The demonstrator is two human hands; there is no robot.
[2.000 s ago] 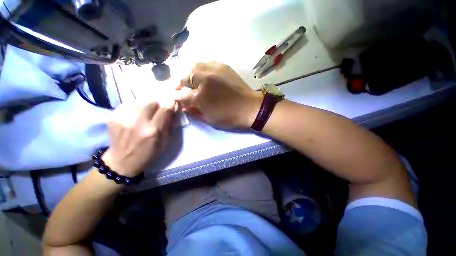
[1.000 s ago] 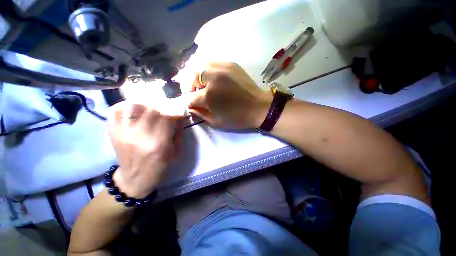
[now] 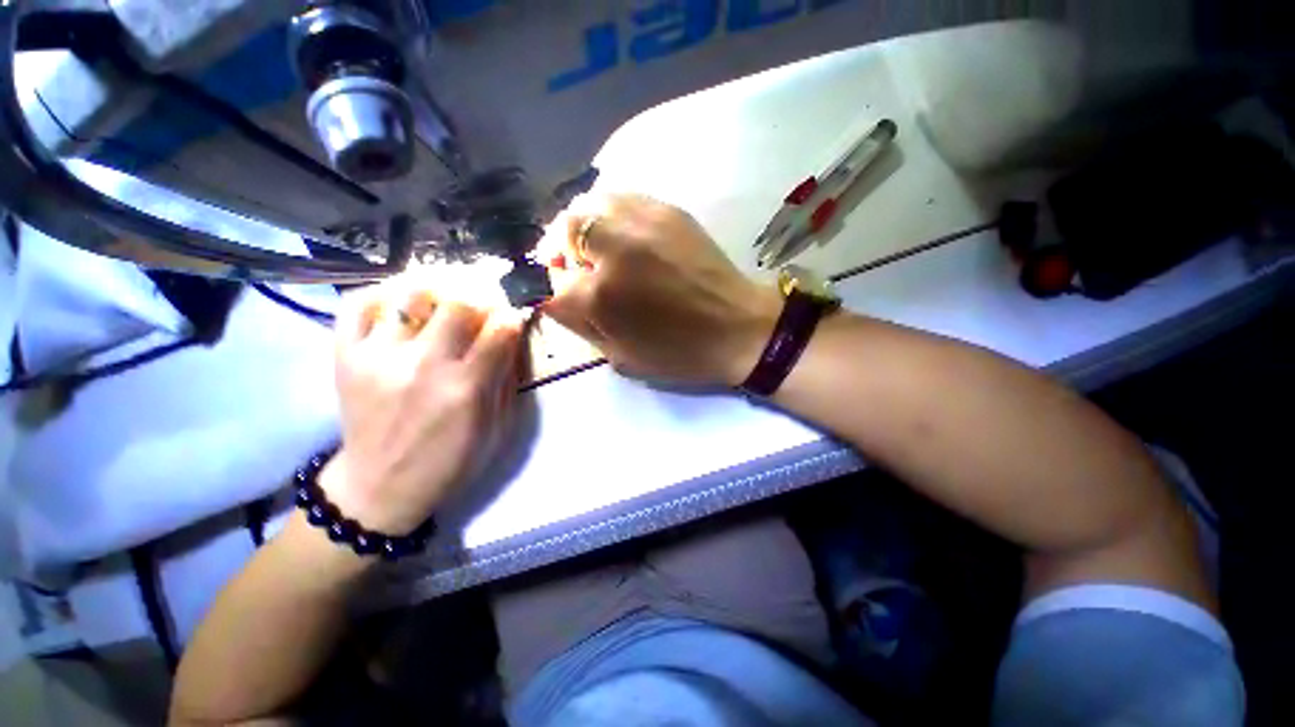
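Note:
The sewing machine head (image 3: 469, 85) fills the upper left, with blue lettering on it. Its needle area is in glare. My left hand (image 3: 426, 391), with a black bead bracelet, lies on the white table left of the needle area, fingers bent down. My right hand (image 3: 646, 291), with a ring and dark red watch strap, is just right of it, fingertips pinched beside a small dark block (image 3: 526, 283) under the head. The fingertips meet in bright glare; what they hold cannot be made out. White cloth (image 3: 156, 440) lies to the left of my left hand.
Snips and a pen-like item (image 3: 827, 196) lie on the machine bed at right. A black block (image 3: 1165, 213) with a red round item (image 3: 1048, 273) stands at the right table edge. The ruler-marked front edge (image 3: 639, 514) crosses above my lap.
The view has shifted, showing more of the machine head and its blue lettering. Both hands stay by the needle area, and the pale piece seen between my fingers earlier no longer shows clearly.

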